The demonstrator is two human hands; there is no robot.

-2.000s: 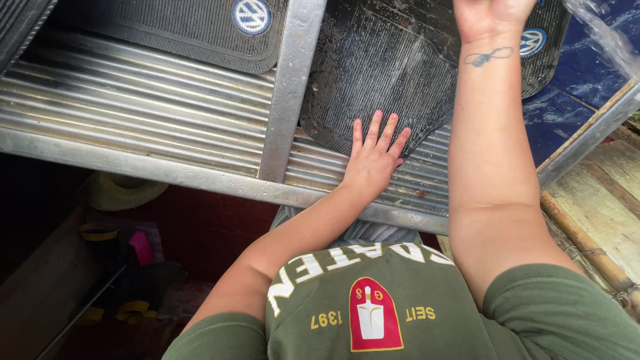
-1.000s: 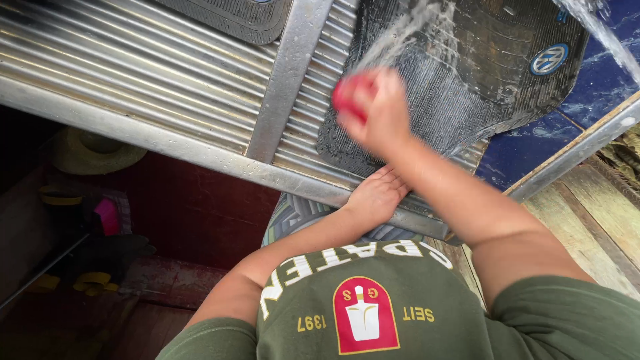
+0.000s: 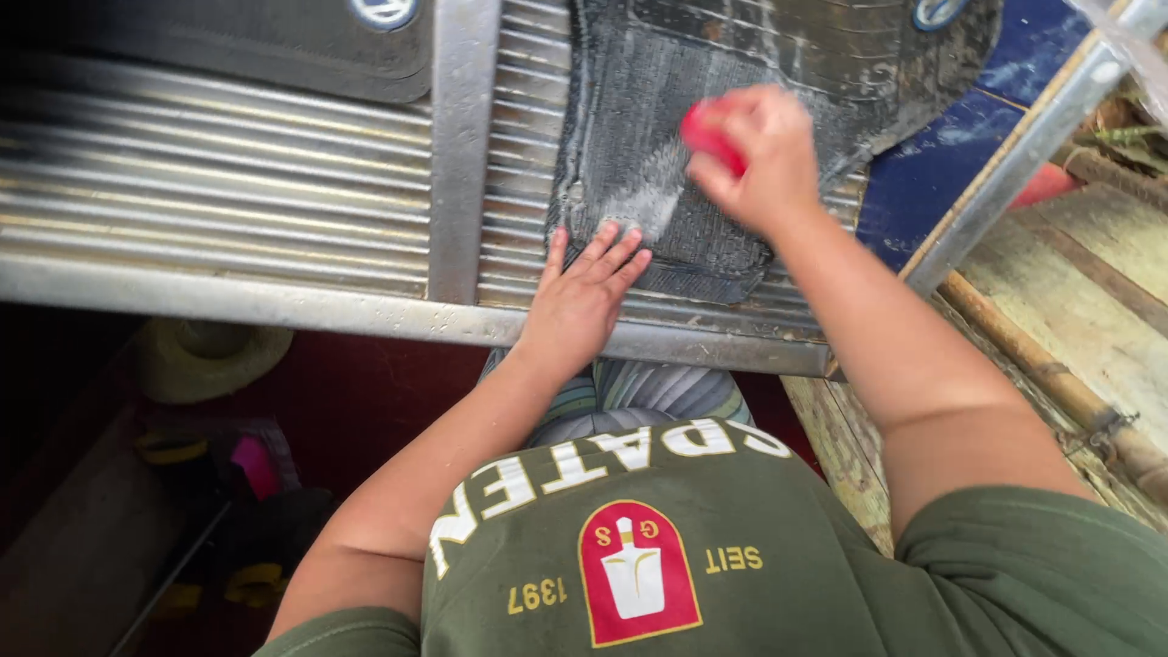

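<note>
A wet black rubber car mat point(image 3: 630, 100) lies on the ribbed metal worktop point(image 3: 228, 182). My right hand point(image 3: 771, 155) is closed around a red scrubbing brush point(image 3: 716, 137), blurred by motion, over the middle of the mat. Most of the brush's underside is hidden, and whitish wet streaks show on the rubber beside it. My left hand point(image 3: 584, 287) rests with fingers apart on the mat's near left corner and holds nothing.
Another black car mat point(image 3: 274, 46) lies at the upper left, beyond a flat metal crossbar point(image 3: 464, 146). Blue tiles point(image 3: 922, 164) and a metal edge bound the right side, with wooden planks point(image 3: 1086, 265) outside. Below left are a straw hat point(image 3: 210, 360) and dark items on the floor.
Two seconds ago no brush was visible; it appears in my right hand one second ago. My left hand has moved from the metal edge onto the mat's corner since then. The splashing water has gone.
</note>
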